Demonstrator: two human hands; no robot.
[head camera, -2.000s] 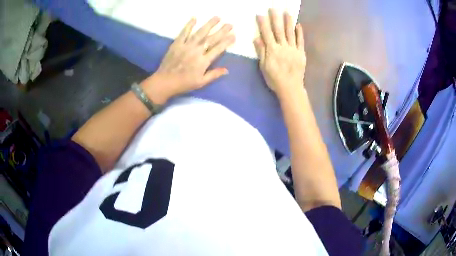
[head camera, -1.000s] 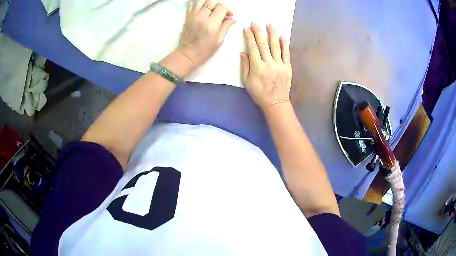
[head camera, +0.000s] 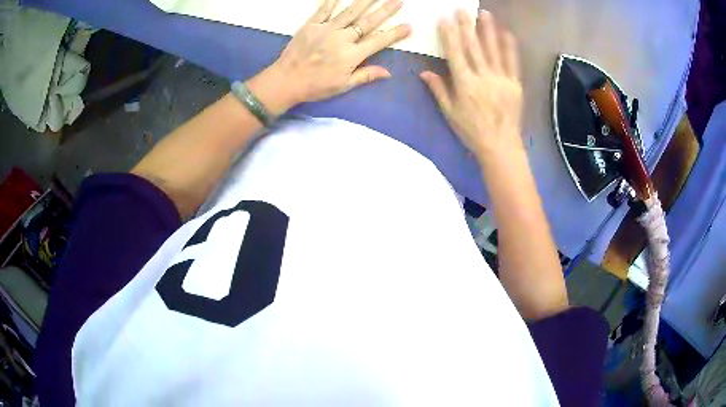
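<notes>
The cream garment (head camera: 426, 30) lies on the blue-violet table cover (head camera: 215, 56) at the top of the view, mostly cut off by the upper edge. My left hand (head camera: 334, 52) rests with fingers spread on the garment's near edge, palm partly over the cover. My right hand (head camera: 482, 83) is slightly blurred, fingers spread, at the garment's right corner and partly on the cover. Neither hand grips anything. The steam iron (head camera: 585, 135) stands to the right of my right hand, untouched, with its orange-brown handle (head camera: 625, 143) on top.
The wrapped steam hose (head camera: 657, 278) runs down from the iron's handle. A brown board (head camera: 673, 171) is at the right table edge. Pale cloth (head camera: 36, 67) hangs at the upper left above the grey floor with scraps. A red item (head camera: 20, 199) lies at the far left.
My left hand has opened from a bent-finger pose and spread out. My right hand has moved right to the garment's corner. Garment, table and iron appear higher in view than one second ago.
</notes>
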